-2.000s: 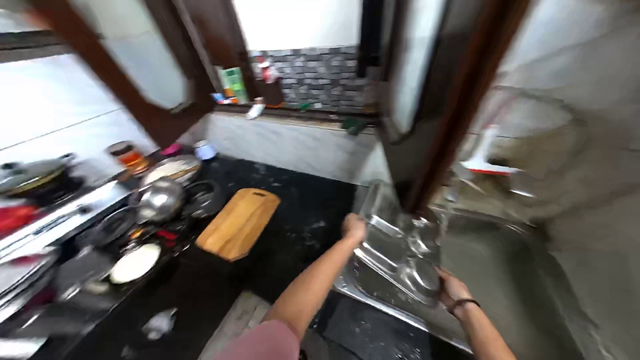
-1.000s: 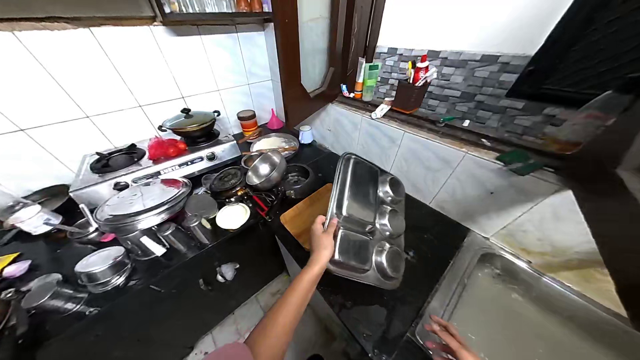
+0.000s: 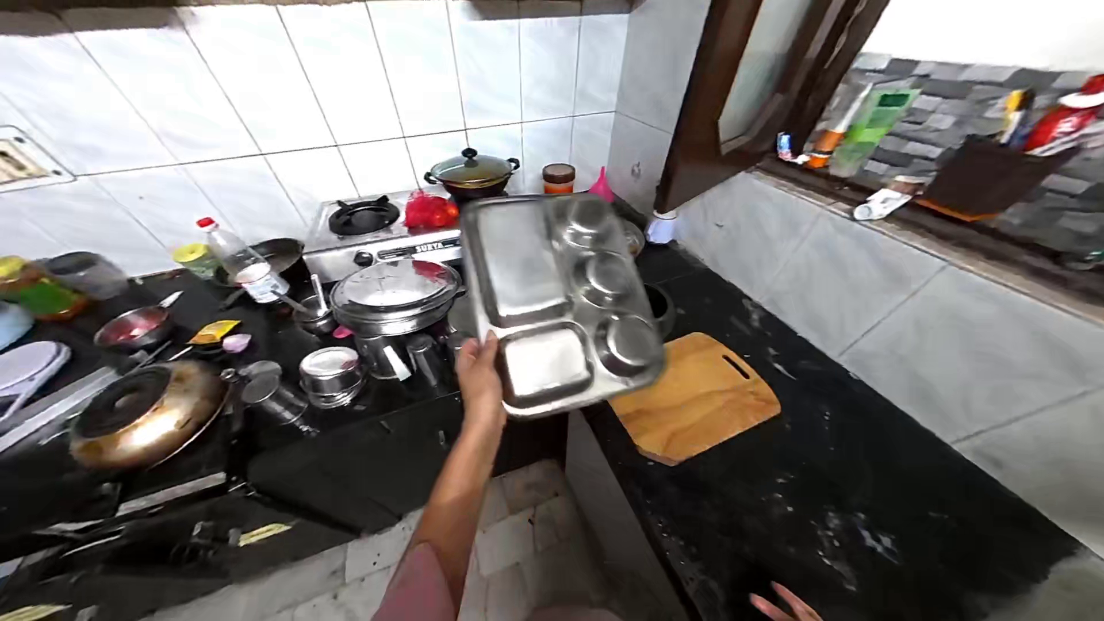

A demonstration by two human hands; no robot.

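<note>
A stainless steel compartment tray [image 3: 565,323] is held up in the air, tilted, by my left hand [image 3: 483,375], which grips its lower left edge. It has two rectangular wells and several round ones. Behind and below it, a wooden cutting board [image 3: 703,405] lies on the black counter. At the bottom edge of the view only the fingers of my right hand [image 3: 787,604] show, spread apart over the counter with nothing seen in them.
A lidded steel pot [image 3: 397,297], steel cups and an upturned pan [image 3: 151,414] crowd the left counter. Behind stands a gas stove [image 3: 332,246] with a lidded wok [image 3: 473,177]. A window ledge [image 3: 931,228] holding bottles runs along the right wall.
The view has swung left from the sink. Two seconds ago both hands held the tray over the sink's edge; my right hand has let go, and my left hand has carried the tray left.
</note>
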